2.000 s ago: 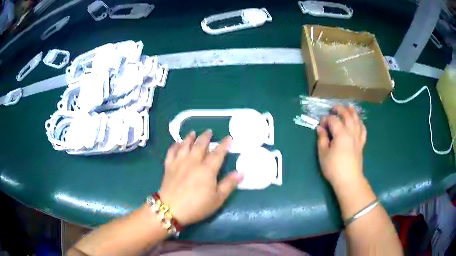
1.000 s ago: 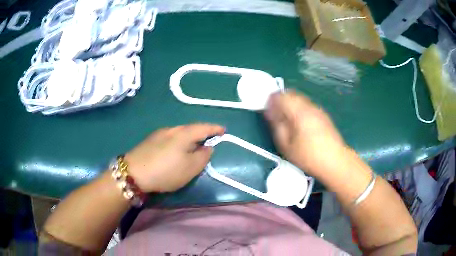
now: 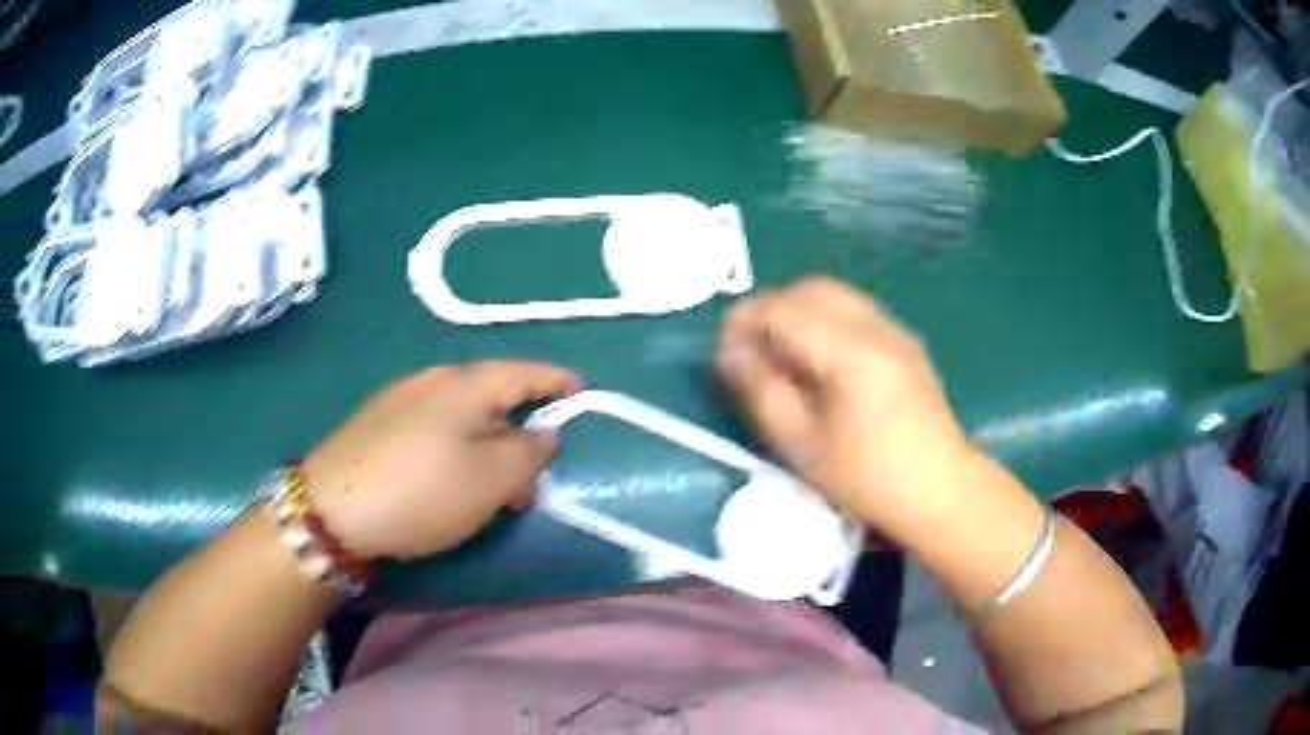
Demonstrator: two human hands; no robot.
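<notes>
My left hand [image 3: 453, 452] grips the rounded open end of a white plastic frame [image 3: 654, 557], held tilted at the bench's front edge, its disc end toward the lower right. My right hand [image 3: 805, 381] is above the frame's disc end with fingertips pinched together. A faint blurred streak shows left of the fingertips; whether they hold a thin rod cannot be told. A second white frame [image 3: 668, 256] lies flat on the bench behind, its disc at the right.
Stacked white frames [image 3: 173, 273] are heaped at the left. A loose pile of thin clear rods [image 3: 891, 187] lies before the open cardboard box [image 3: 934, 118]. A white cord [image 3: 1171, 244] curves toward a yellow block [image 3: 1253, 244] at the far right.
Over the two seconds, both hands came back toward the bench's front edge, and one frame was picked up by my left hand. The view also shifted. Lately my right hand moved slightly lower.
</notes>
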